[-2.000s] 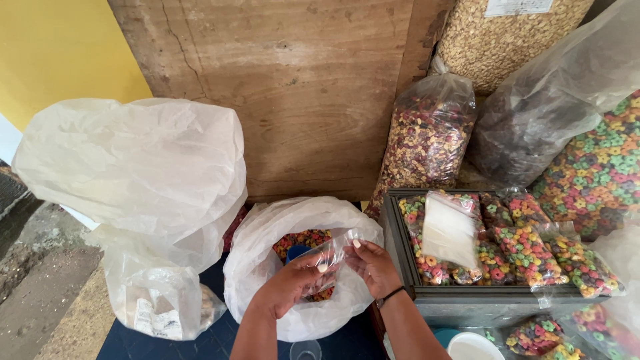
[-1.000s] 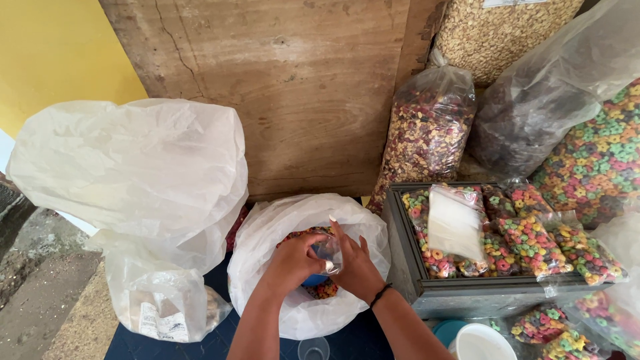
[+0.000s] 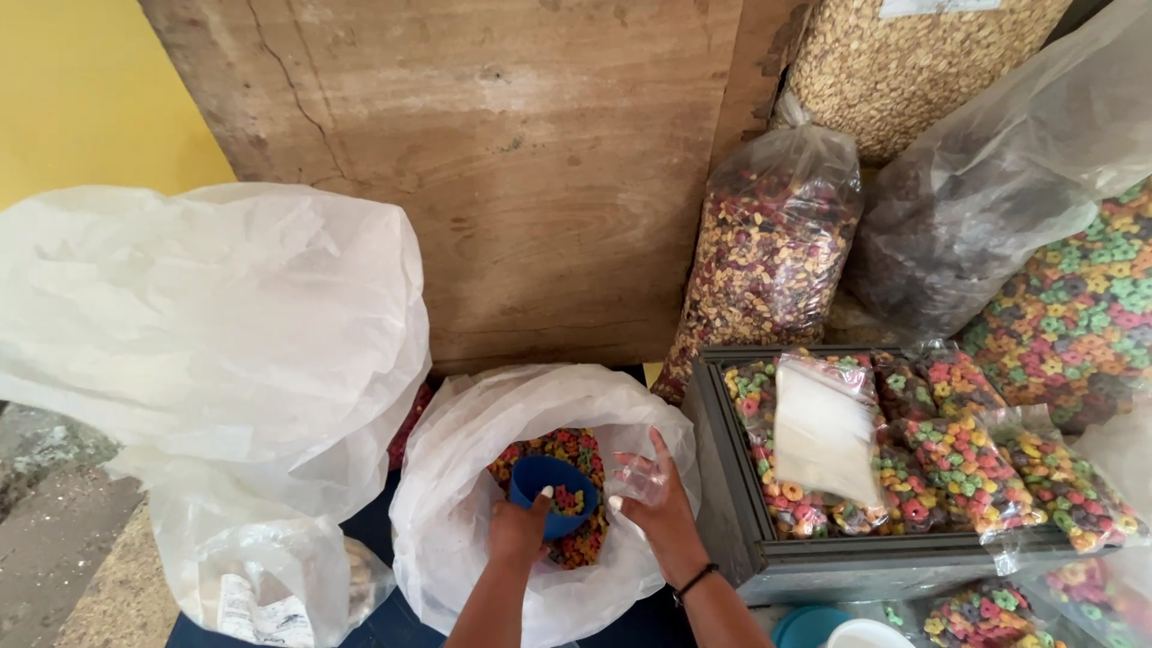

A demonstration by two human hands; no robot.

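A large white plastic sack (image 3: 441, 504) stands with its mouth rolled back and colourful ring cereal (image 3: 576, 450) inside. My left hand (image 3: 519, 531) grips a blue plastic cup (image 3: 544, 477), tilted, with some cereal in it, down in the sack. My right hand (image 3: 661, 508), a dark band on its wrist, is over the sack's right side. Its fingers are spread around a small clear plastic bag (image 3: 641, 477) that they hold. To the right, filled cereal packets (image 3: 967, 463) and a stack of flat clear bags (image 3: 823, 427) lie in a grey crate (image 3: 751, 562).
A big white plastic bag (image 3: 207, 333) stands at the left. Behind the crate are a bag of mixed grains (image 3: 765, 252), a bag of pale puffed grain (image 3: 918, 81) and a bag of coloured cereal (image 3: 1080, 306). A wooden board (image 3: 486, 162) rises behind the sack. Tubs (image 3: 868, 634) sit lower right.
Both hands were together at the small clear bag over the sack. They have moved apart, and my left hand has taken hold of the blue cup, which lay in the sack.
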